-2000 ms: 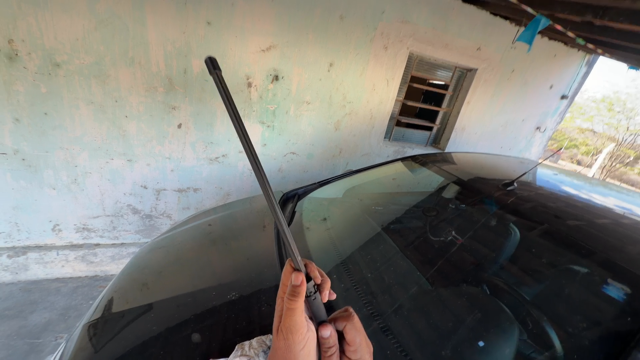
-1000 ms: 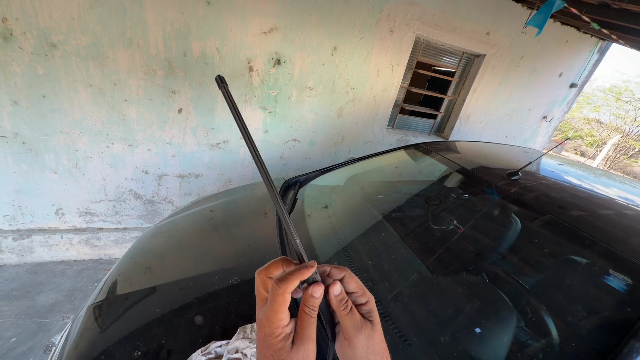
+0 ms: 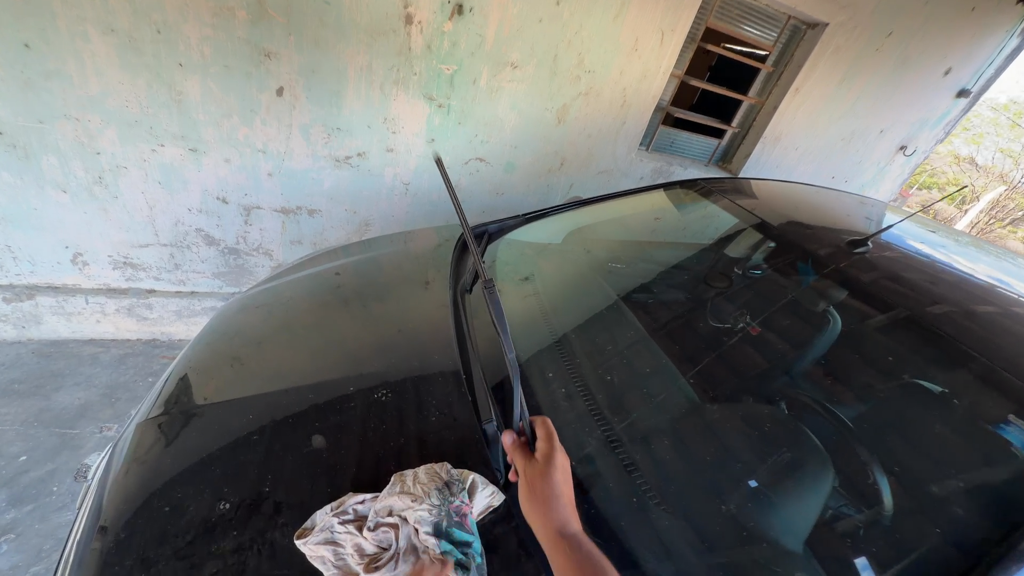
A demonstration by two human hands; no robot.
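A black windshield wiper (image 3: 498,316) stands tilted over the base of the car's windshield (image 3: 640,320), its thin tip pointing up and left towards the wall. My right hand (image 3: 542,472) is closed around its lower part, thumb on the left side. To the left of that hand, a crumpled, stained light cloth (image 3: 392,520) with a coloured print is over the dark hood (image 3: 320,384). Only a small bit of my left hand (image 3: 432,568) shows at the bottom edge, by the cloth; its fingers are hidden, so its grip cannot be told.
Behind the car runs a worn, pale green wall (image 3: 240,144) with a barred window (image 3: 716,88). A thin antenna (image 3: 912,216) rises from the roof at the right. Seats and a steering wheel (image 3: 872,456) show through the glass. Concrete floor (image 3: 64,432) lies at the left.
Both hands were together on the wiper; now only my right hand holds it, while my left hand has come away, down beside the cloth. More of the wiper's lower part shows.
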